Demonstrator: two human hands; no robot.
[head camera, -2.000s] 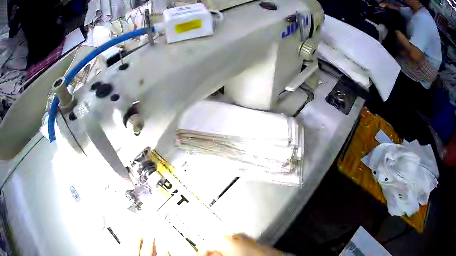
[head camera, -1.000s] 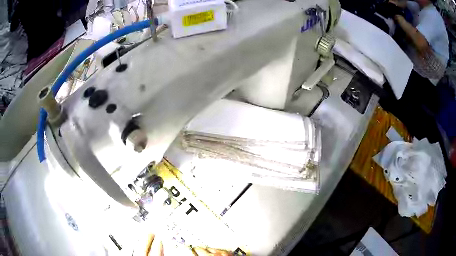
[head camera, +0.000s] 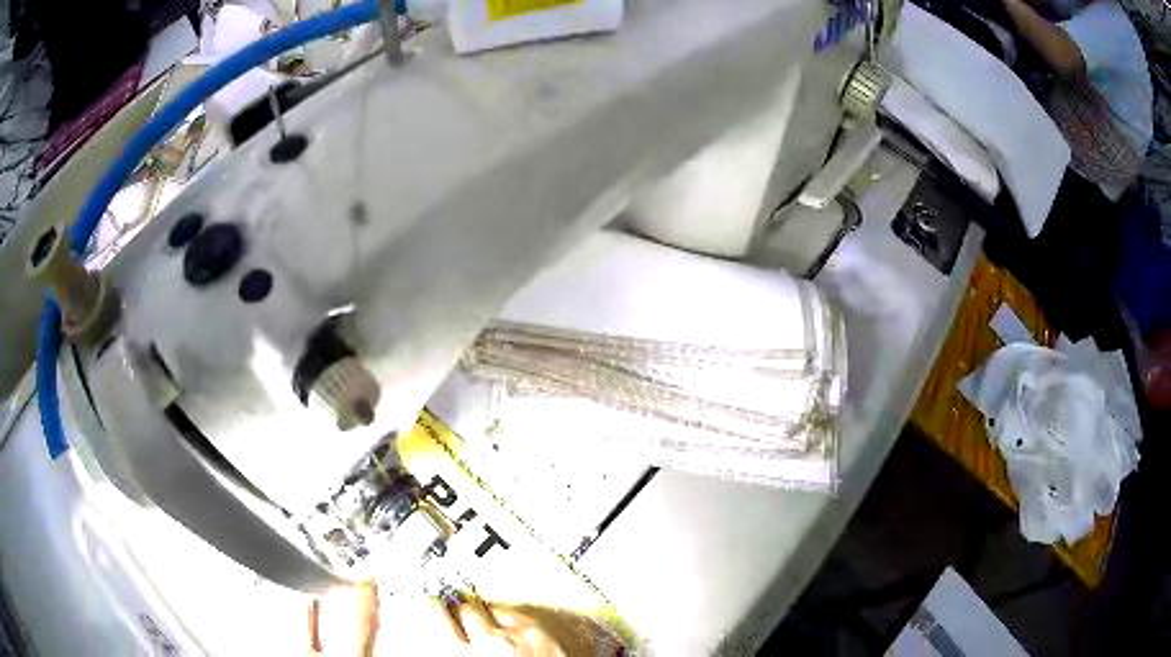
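Note:
The presser foot and needle area (head camera: 398, 513) of the sewing machine is a small shiny metal cluster in the head view, at the lower left. My left hand (head camera: 344, 621) shows as pale, overexposed fingers just below it, cut off by the bottom edge. My right hand (head camera: 533, 629) lies to its right, fingers flat on the bed beside the yellow lettered tape (head camera: 478, 513). Glare washes out the surface under my fingers, so I cannot tell whether they hold white fabric. A stack of white pieces (head camera: 668, 302) with beige edges lies under the machine arm.
The large off-white machine arm (head camera: 514, 154) spans the view, with a blue hose (head camera: 173, 109) over its head. A yellow-brown stool (head camera: 944, 385) at right bears a crumpled white heap (head camera: 1059, 436). A paper sheet (head camera: 950, 622) is at lower right. Another person's arm (head camera: 1043, 36) shows at upper right.
The view has moved closer to the machine head. My hands now show nearer to the presser foot, and more of their fingers is visible. The stack stays under the arm.

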